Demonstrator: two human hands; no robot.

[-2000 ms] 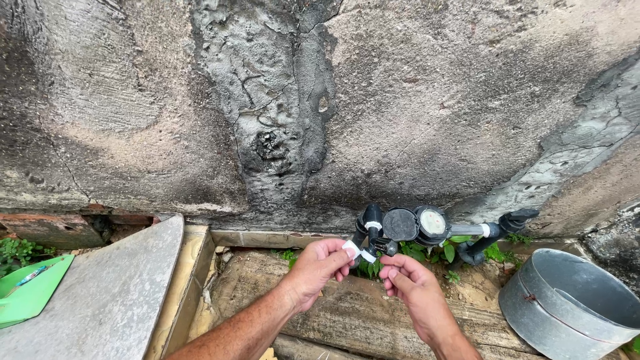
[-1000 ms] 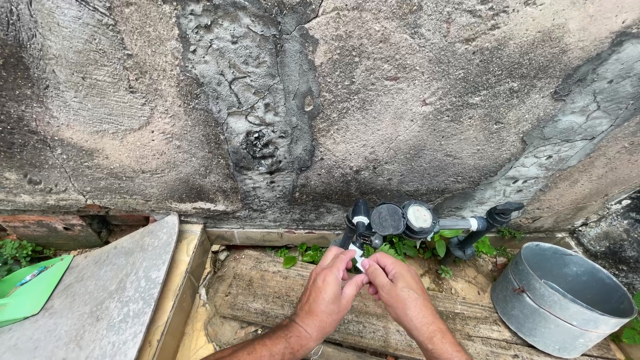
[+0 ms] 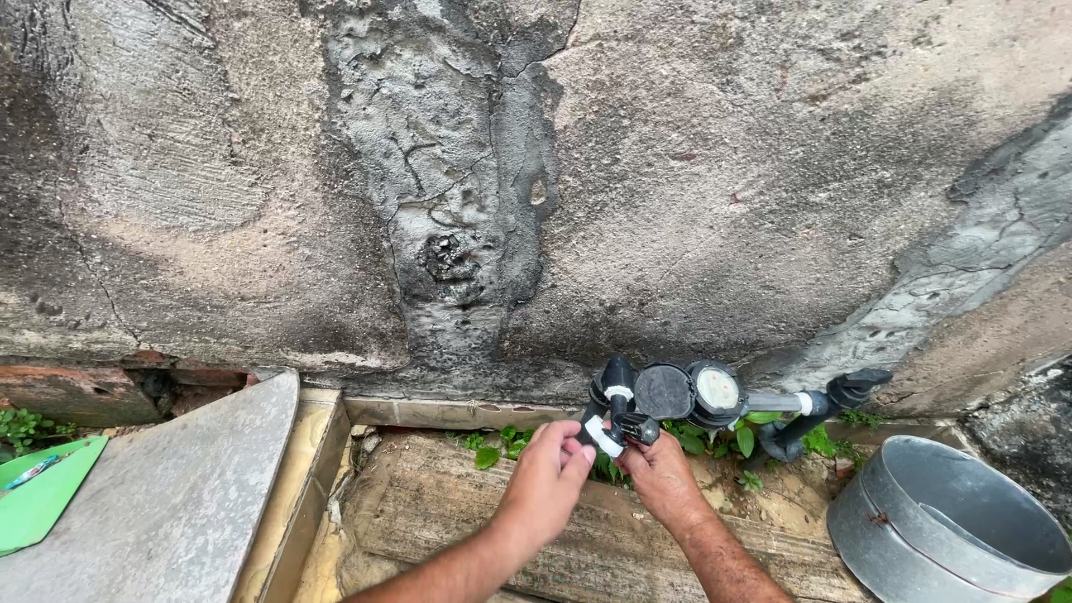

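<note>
A water meter (image 3: 718, 390) with its round black lid (image 3: 662, 391) raised sits on dark pipework at the foot of the wall. White tape (image 3: 603, 437) lies around or against a black pipe fitting left of the meter. My left hand (image 3: 548, 473) is at the left side of this tape, thumb and fingers near each other; whether it grips the tape is unclear. My right hand (image 3: 662, 477) is under the black ribbed fitting (image 3: 641, 428), its fingertips partly hidden behind it. More white tape (image 3: 618, 392) wraps the joint above.
A grey metal tub (image 3: 871, 519) stands at the right. Weathered wooden boards (image 3: 620, 544) lie beneath my hands. At the left are a grey slab (image 3: 167, 494) and a green plastic piece (image 3: 59, 494) with a pen-like object on it. The rough cement wall (image 3: 712, 167) rises behind the pipes.
My hands were close together at the white tape one second ago; now they are apart, the right one under the ribbed fitting. More white tape shows around the fitting.
</note>
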